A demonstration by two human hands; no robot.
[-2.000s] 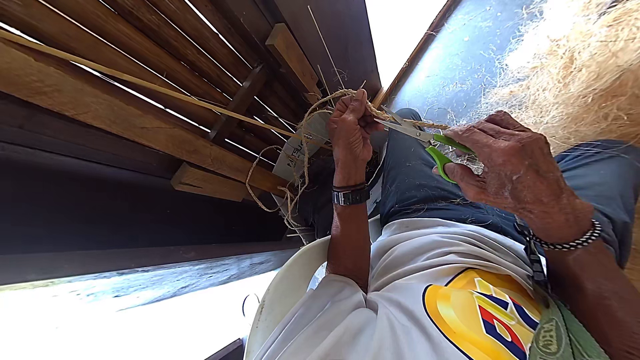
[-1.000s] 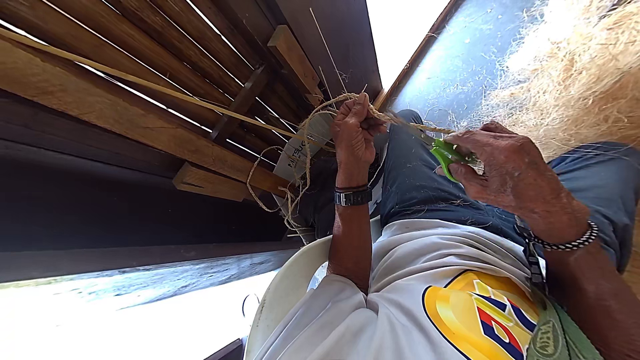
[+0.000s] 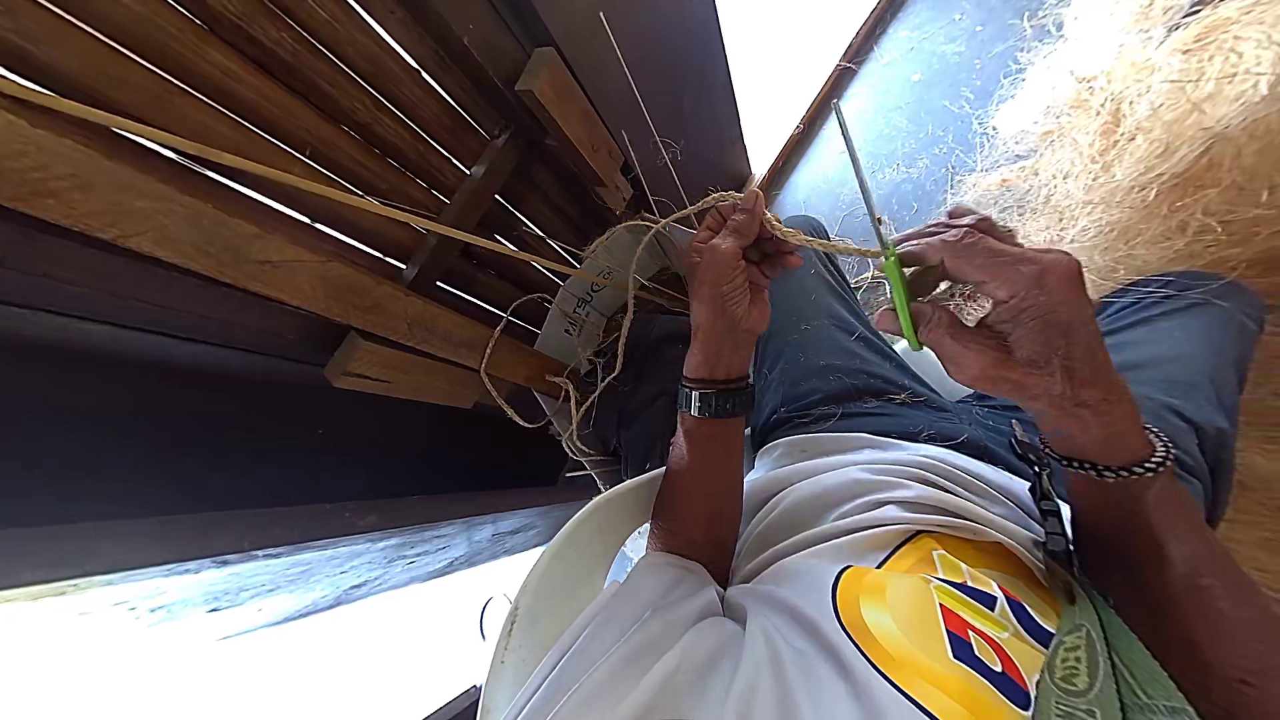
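A twisted natural-fiber rope (image 3: 822,243) runs between my hands. My left hand (image 3: 735,250), with a dark wristwatch above it, pinches the rope near its middle; the rest loops down on the left beside my leg. My right hand (image 3: 1000,290) holds scissors with green handles (image 3: 900,300). Their blades point up and away and look closed together. The rope's right end reaches the scissors and the fingers of my right hand; whether those fingers grip it too is hidden. Some loose fibers show at that palm.
A large heap of loose tan fibers (image 3: 1160,130) lies at upper right on a bluish surface (image 3: 910,100) strewn with fiber bits. Dark wooden slats and a lighter beam (image 3: 250,270) fill the left. A pale curved plastic seat (image 3: 560,590) shows beside my shirt.
The scissors have turned in my right hand: their blades lay along the rope toward my left hand two seconds ago and now point up and away. My left hand has stayed nearly still.
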